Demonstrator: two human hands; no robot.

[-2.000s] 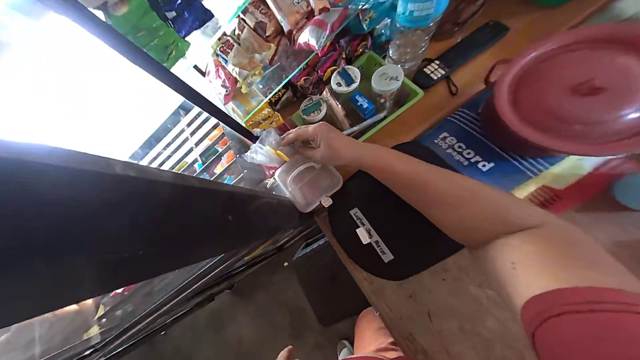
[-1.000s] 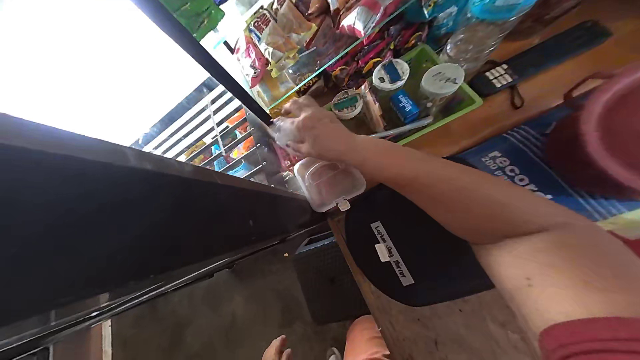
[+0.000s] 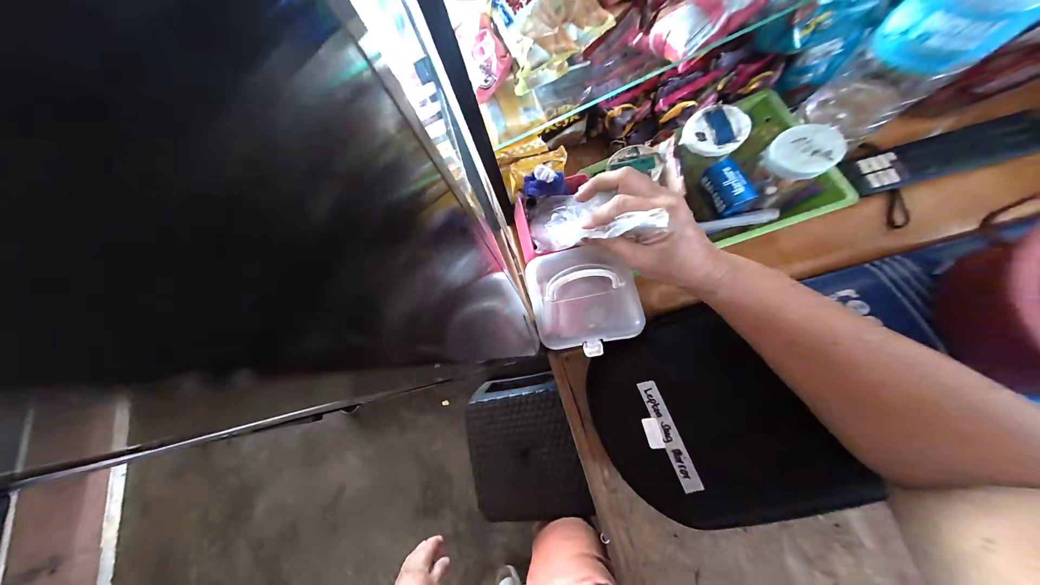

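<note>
My right hand (image 3: 646, 227) reaches in from the right, its fingers closed on a crumpled clear plastic bag (image 3: 569, 223). The bag lies over a pink container (image 3: 525, 231), whose contents are mostly hidden. Just below the hand is a clear plastic box (image 3: 589, 305) with a handle and a latch. A black flat item (image 3: 731, 431) with a round end and a handwritten label lies on the wooden surface nearer to me. Part of my left hand (image 3: 424, 561) shows at the bottom edge, away from these things; its fingers are largely cut off.
A green tray (image 3: 800, 215) holds lidded jars and a blue pack. Snack packets (image 3: 691, 81) lie behind a glass edge. A large dark panel (image 3: 244, 187) stands at left. A black woven bin (image 3: 528, 455) is on the floor, and a dark red tub (image 3: 991, 309) stands at right.
My right hand has opened out somewhat over the clear bag, and more of the bag shows between its fingers. The view has turned and moved nearer, with the dark panel filling more of the left.
</note>
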